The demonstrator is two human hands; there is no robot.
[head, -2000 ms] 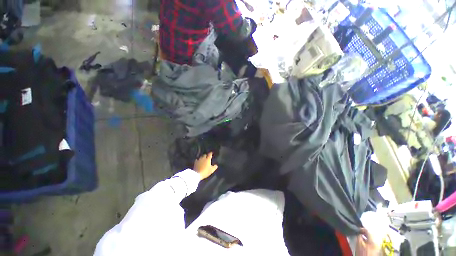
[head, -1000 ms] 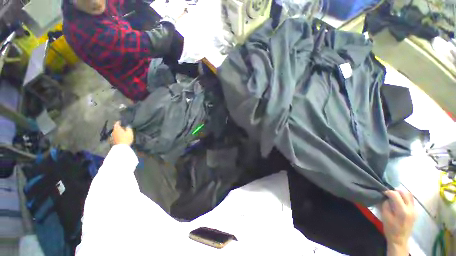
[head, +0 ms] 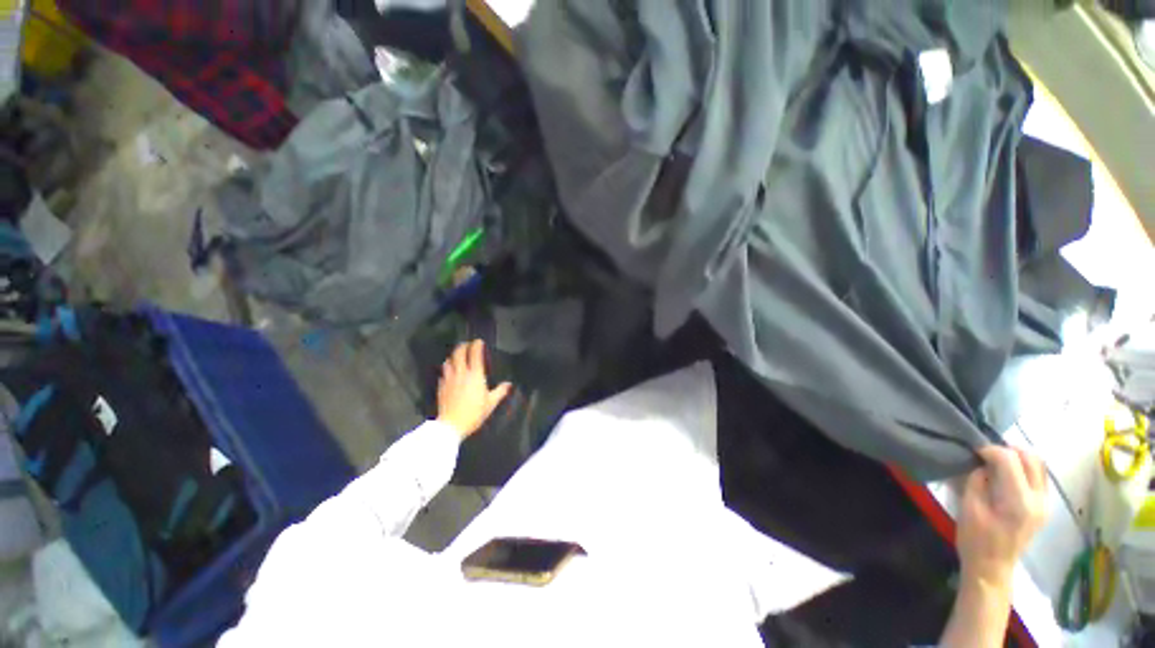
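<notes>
A large dark grey garment [head: 836,253] lies over the sewing table at the right and hangs over its front edge. A small white label [head: 935,76] shows on it. My right hand [head: 1001,506] pinches the garment's lower corner near the table edge. My left hand [head: 469,390] is over a dark cloth bundle [head: 538,336] left of my lap, fingers somewhat spread; whether it touches or grips the cloth is hard to tell.
A phone [head: 519,560] lies on my lap. Green-yellow scissors [head: 1087,585] and a yellow item [head: 1125,443] lie at the far right. A blue crate [head: 260,424] with dark garments stands at left. A person's red-black checked sleeve [head: 190,63] and grey cloth [head: 367,203] are at upper left.
My left hand has moved from the grey cloth by the neighbour to the dark bundle nearer my lap. My right hand still holds the garment corner. The view has shifted.
</notes>
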